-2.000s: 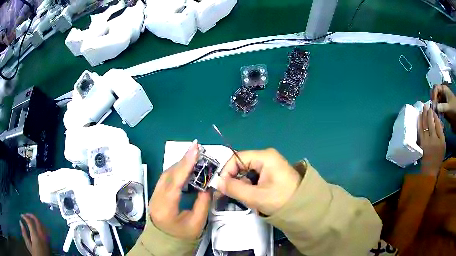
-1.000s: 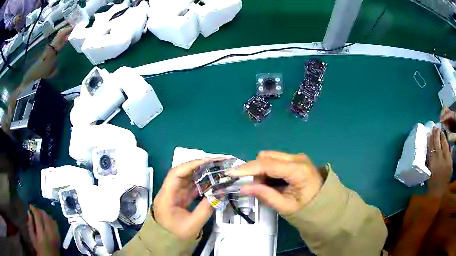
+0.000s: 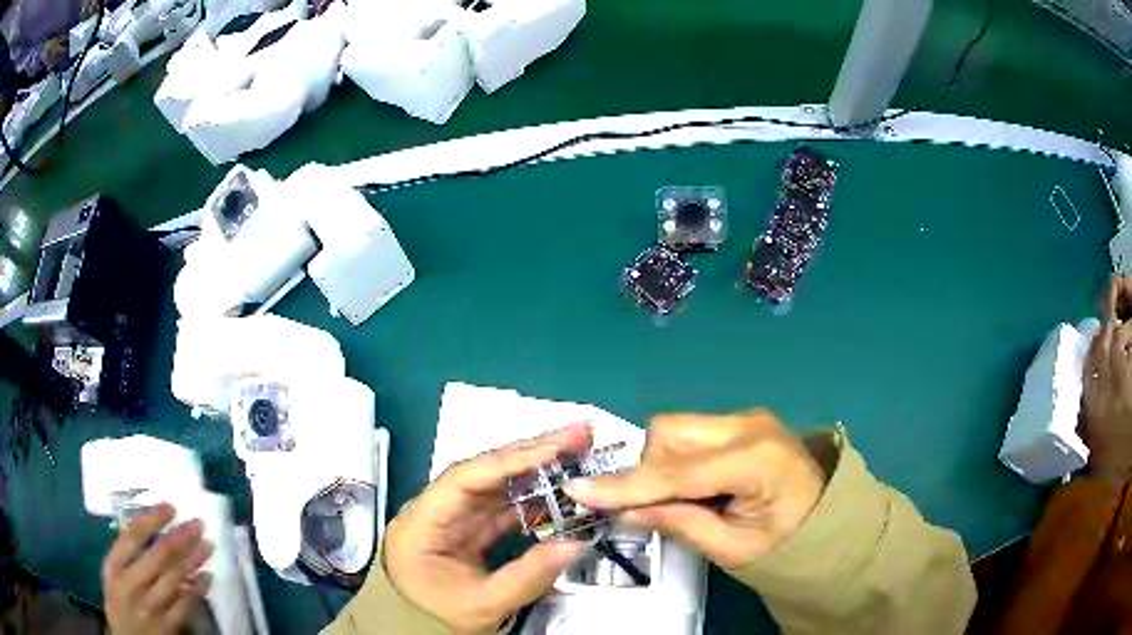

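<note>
My left hand (image 3: 478,527) holds a clear-framed lens module (image 3: 559,496) by its edges, its open back with thin wires facing up. My right hand (image 3: 732,484) has its fingertips on the module's right side; a thin dark shaft shows between the fingers, its tip hidden. A white camera body (image 3: 621,608) lies under my hands at the bottom edge, with a dark wire at its square opening. A white panel-like part (image 3: 478,416) sticks out behind my left hand.
One lens module (image 3: 691,218) and dark-backed modules (image 3: 791,230) lie on the green mat. White camera units (image 3: 276,416) stand at left beside a black box (image 3: 93,292). Another person's hand (image 3: 159,571) touches a unit at lower left. Another person handles a white unit (image 3: 1049,403) at far right.
The module has turned in my left hand, and my right fingertips have moved onto it. At lower left, another person's hand has come onto a camera unit and shifted it.
</note>
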